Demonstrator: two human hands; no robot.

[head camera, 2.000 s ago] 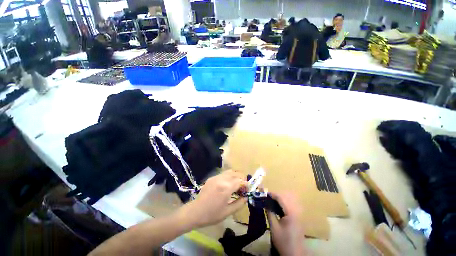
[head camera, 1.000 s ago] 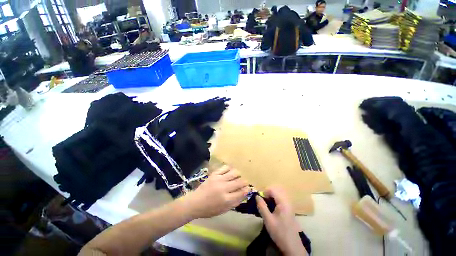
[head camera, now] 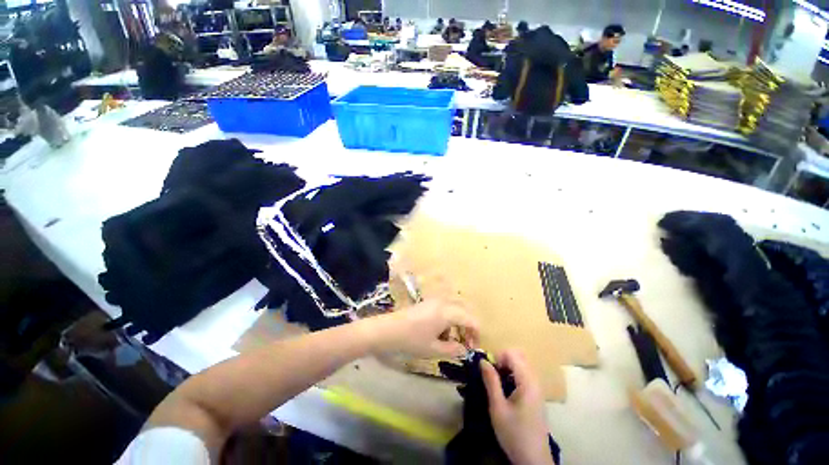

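My left hand (head camera: 423, 329) is at the near edge of the cardboard, its fingertips pinched at the tip of a black fabric piece (head camera: 473, 409). My right hand (head camera: 516, 400) grips the same piece just to the right, thumb and fingers closed on it. A small yellow patch shows at the right fingertips. The piece hangs down between my hands toward the table's near edge. What lies between the left fingertips is too small to tell. Thin black strips (head camera: 560, 293) lie in a row on the brown cardboard (head camera: 491, 272).
Unworked black pieces (head camera: 191, 236) lie left, one bundle with a white cord (head camera: 304, 263). Right are a hammer (head camera: 659, 336), slim dark rods (head camera: 647, 352), a glue bottle (head camera: 666, 413), tissue (head camera: 726, 383) and worked black pieces (head camera: 727, 291). Yellow tape (head camera: 386, 415) runs near the edge. Blue crates (head camera: 395, 120) stand behind.
The hands stay close together on the black piece. The white thing seen at the fingertips two seconds ago no longer shows. The left fingers have shifted slightly up and right since one second ago.
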